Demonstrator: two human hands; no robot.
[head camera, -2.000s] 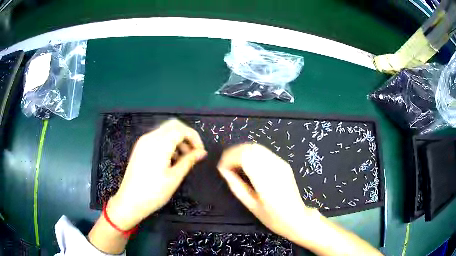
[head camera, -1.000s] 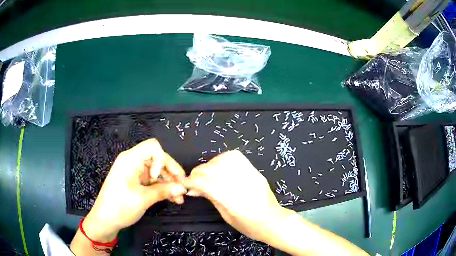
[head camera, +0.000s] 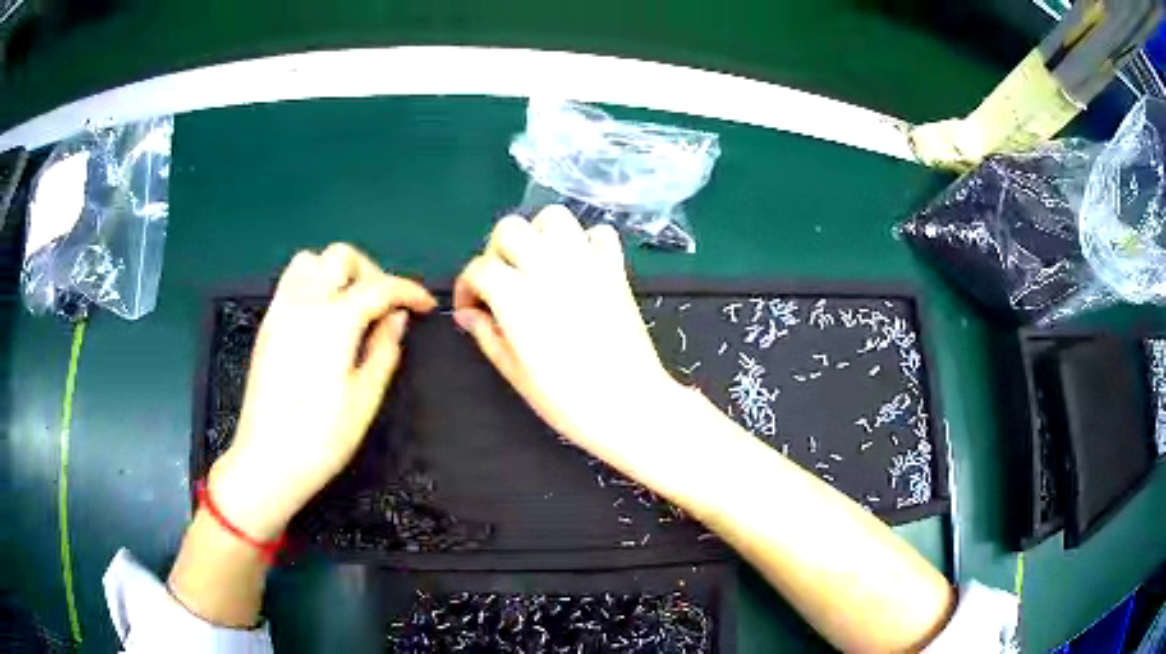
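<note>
The long black parts tray (head camera: 512, 563) lies in front of me. Small silvery pins (head camera: 752, 394) are scattered over its middle and right. Tiny dark pieces (head camera: 396, 511) lie at its left and lower left. My left hand (head camera: 307, 383) is over the left part, with its fingertips near the tray's far edge. My right hand (head camera: 563, 339) is just right of it, fingers bent, a small gap between the two hands. A tiny silvery sliver shows at my right fingertips, seemingly pinched there. Whether my left fingertips hold a piece is too small to tell.
A smaller black tray (head camera: 725, 600) of mixed bits is at the near edge. A zip bag (head camera: 620, 160) lies beyond the long tray, another (head camera: 96, 230) at left. A bulging bag (head camera: 1010, 230), a taped post (head camera: 1023, 113) and stacked trays (head camera: 1106, 434) are at right.
My hands were together low over the tray one second ago. They are now farther up near its far edge, slightly apart. The view has also shifted slightly.
</note>
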